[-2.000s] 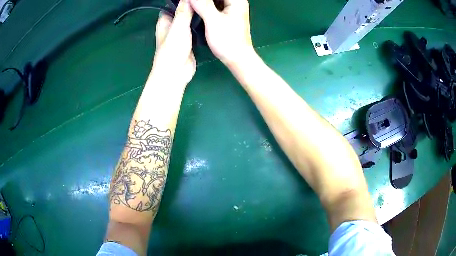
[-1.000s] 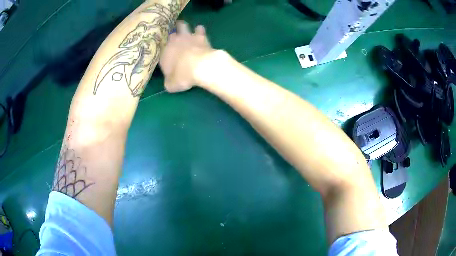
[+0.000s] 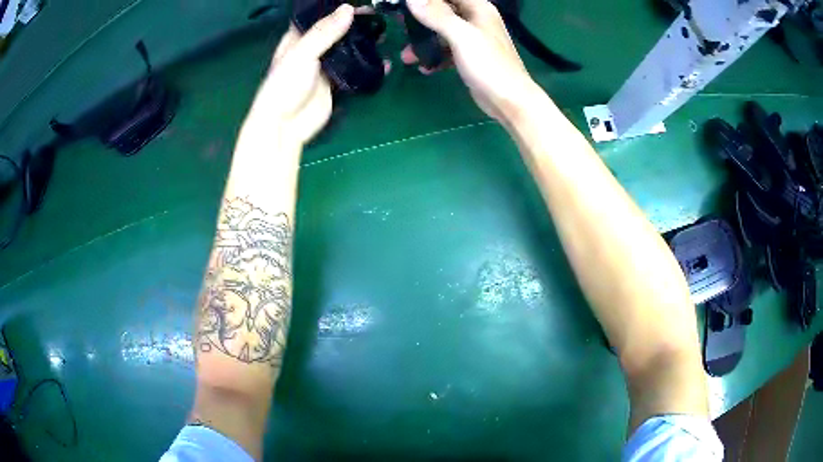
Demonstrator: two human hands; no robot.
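A black strap assembly (image 3: 359, 65) is held between my two hands at the top edge of the head view, partly cut off. My left hand (image 3: 307, 77) grips its left part, thumb on top. My right hand (image 3: 478, 54) holds its right part, fingers curled under it. A thin black strap (image 3: 541, 50) reaches out to the right behind my right hand; I cannot tell whether it is joined to the held piece. The fingertips and the top of the assembly are partly hidden.
Another black strap assembly (image 3: 142, 122) lies at the upper left. A pale metal post (image 3: 672, 68) stands at the upper right. Beside it are a tangled black parts pile (image 3: 781, 203), a grey-faced plate (image 3: 704, 259) and a narrow plate (image 3: 724, 343). A cardboard box (image 3: 767, 406) is at the lower right.
My left arm reached far forward a second ago and has drawn back. Both hands now hold a black assembly. One more strap assembly lies at the upper left than two seconds ago.
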